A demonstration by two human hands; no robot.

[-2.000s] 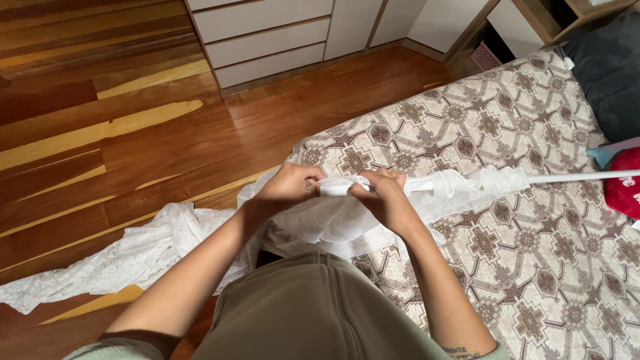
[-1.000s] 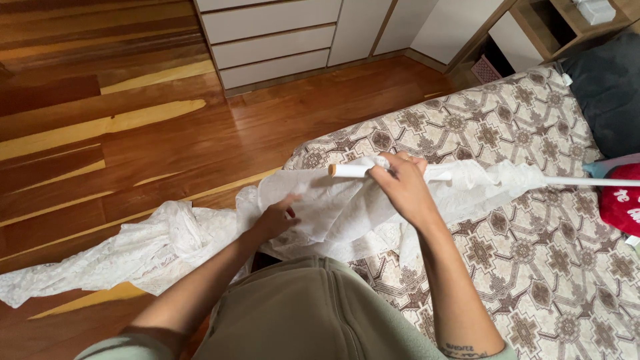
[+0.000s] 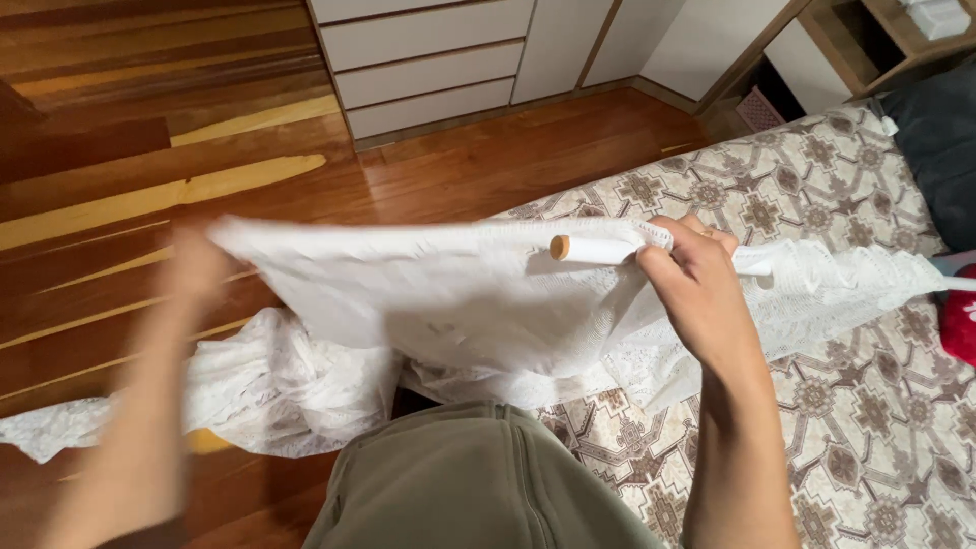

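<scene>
My right hand (image 3: 690,255) grips a white curtain rod (image 3: 598,250) and the bunched lace edge around it, close to the rod's tan end. At the left, my blurred left hand (image 3: 200,255) holds the top edge of the white lace curtain (image 3: 457,282), which is stretched between my hands. To the right of my right hand, more curtain is gathered along the rod. The rest of the lace hangs below and trails to the lower left over the floor.
A bed with a patterned cover (image 3: 839,404) lies at the right, bearing a dark pillow (image 3: 934,152) and a red item (image 3: 959,316). White drawers (image 3: 435,80) stand ahead on the wooden floor (image 3: 252,183). A wooden shelf unit (image 3: 877,46) is at the upper right.
My left hand has moved left, away from the rod end, and has taken hold of the curtain edge, now pulled out straight. My right hand still holds the rod.
</scene>
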